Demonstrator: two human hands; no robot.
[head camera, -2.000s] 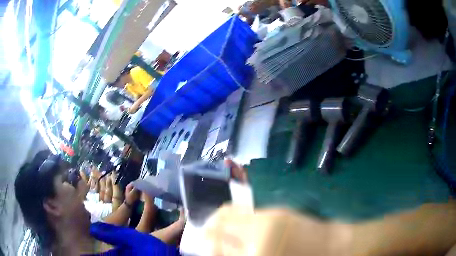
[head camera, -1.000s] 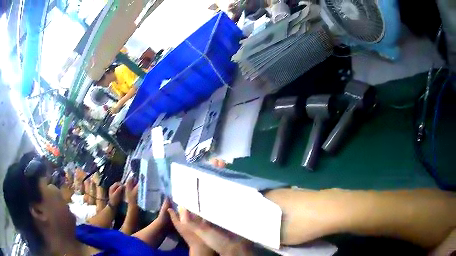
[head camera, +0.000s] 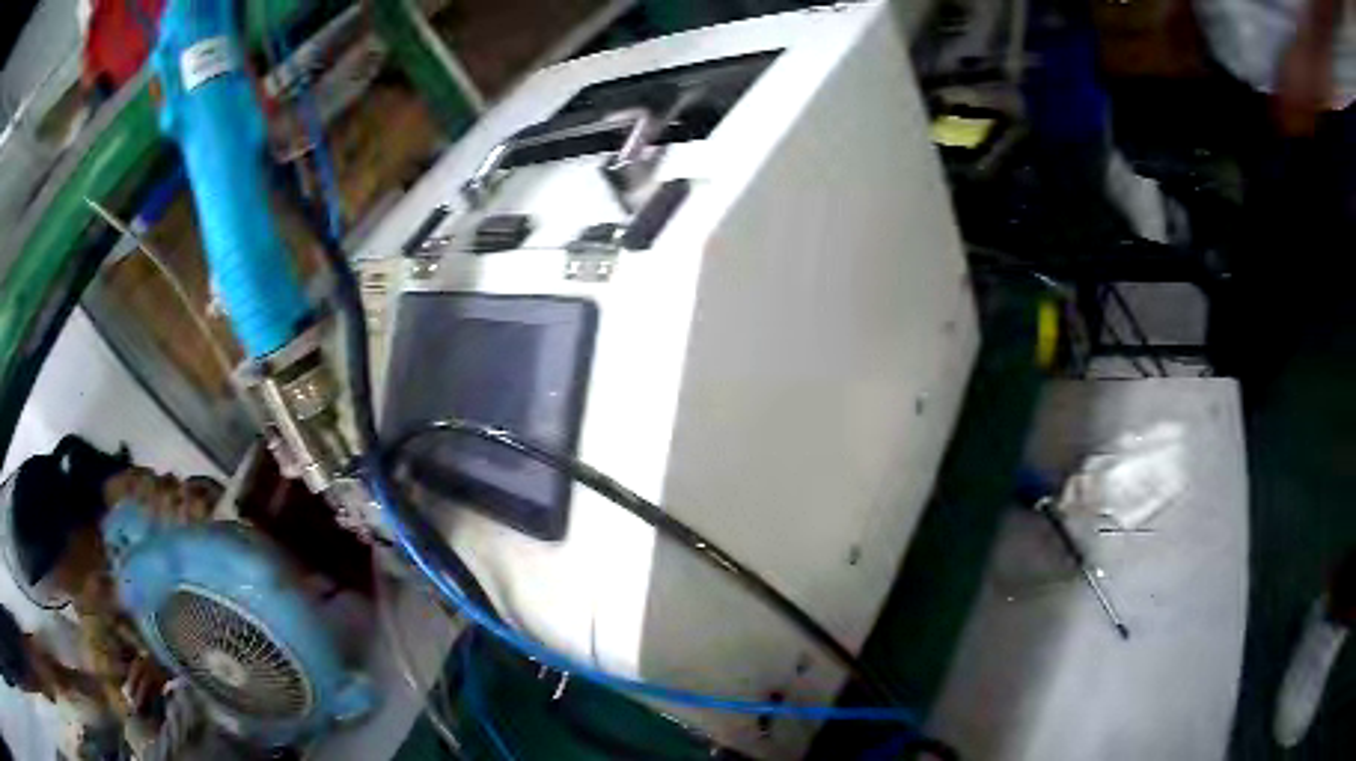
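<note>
Neither of my hands shows. Nearest in front of me stands a large white machine cabinet (head camera: 811, 342) with a slanted front, a dark screen (head camera: 488, 402) and a metal handle on its top. A bright blue cylindrical tool, likely an electric screwdriver (head camera: 231, 193), hangs at its left with its metal end pointing down. Black and blue hoses (head camera: 640, 687) loop across the machine's front and base.
A light blue desk fan (head camera: 231, 654) stands at the lower left, with people behind it. A pale side board (head camera: 1101, 677) at the right holds a thin dark rod tool (head camera: 1093, 572) and crumpled white material (head camera: 1138, 476). Green frame bars cross the upper left.
The view has swung right, away from the dark grey handheld devices, the cartons and the blue bin. The fan is now at the lower left. My hands and the white carton are out of view.
</note>
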